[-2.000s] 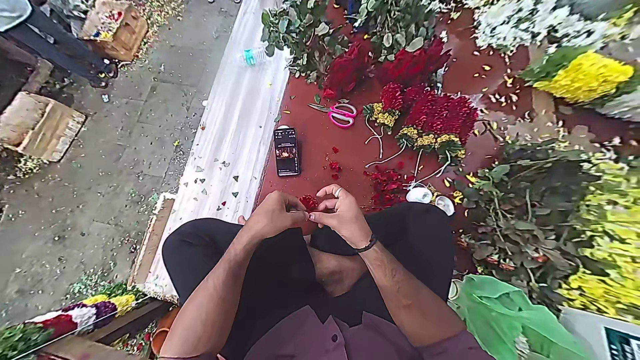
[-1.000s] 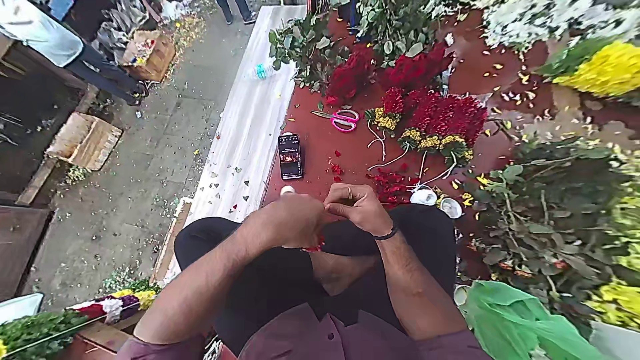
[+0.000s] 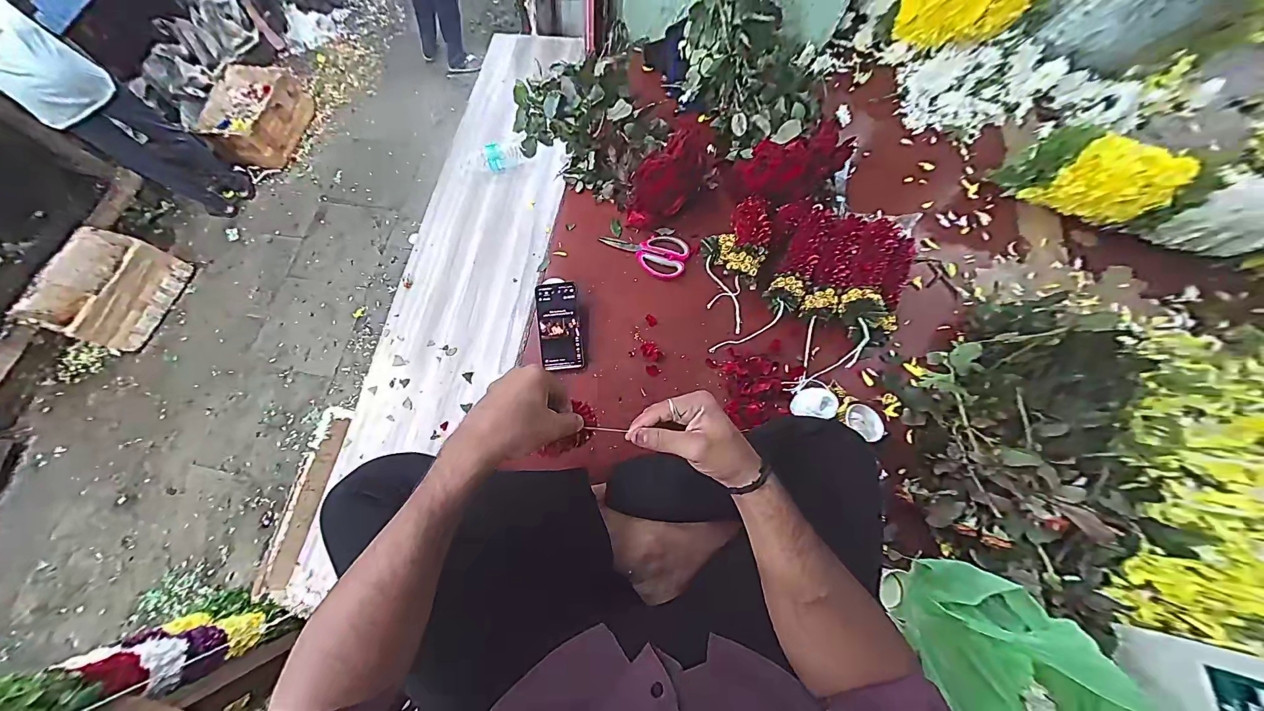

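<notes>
Between my two hands a thin strand or needle runs level, pinched at each end. My left hand (image 3: 528, 415) grips its left end, with a bunch of red petals (image 3: 583, 423) right behind the fingers. My right hand (image 3: 696, 436), with a ring and a dark wristband, pinches the other end. Just beyond the left hand lies a phone (image 3: 560, 326) with a lit screen. Pink-handled scissors (image 3: 660, 255) lie farther off, their blades pointing left. Red and yellow flower garlands (image 3: 847, 255) with white strings are to the right, near loose red petals (image 3: 755, 383) and a white spool (image 3: 815, 402).
Red rose bunches (image 3: 671, 173) and leafy stems (image 3: 1027, 395) lie on the red surface. White and yellow flowers (image 3: 1114, 180) are at the right, a green plastic bag (image 3: 997, 632) beside my knee. A bottle (image 3: 502, 156) lies on the white strip. A person (image 3: 148, 128) stands far left.
My hands have moved apart, and the strand between them now shows. The red petals by my left hand were under the hands one second ago.
</notes>
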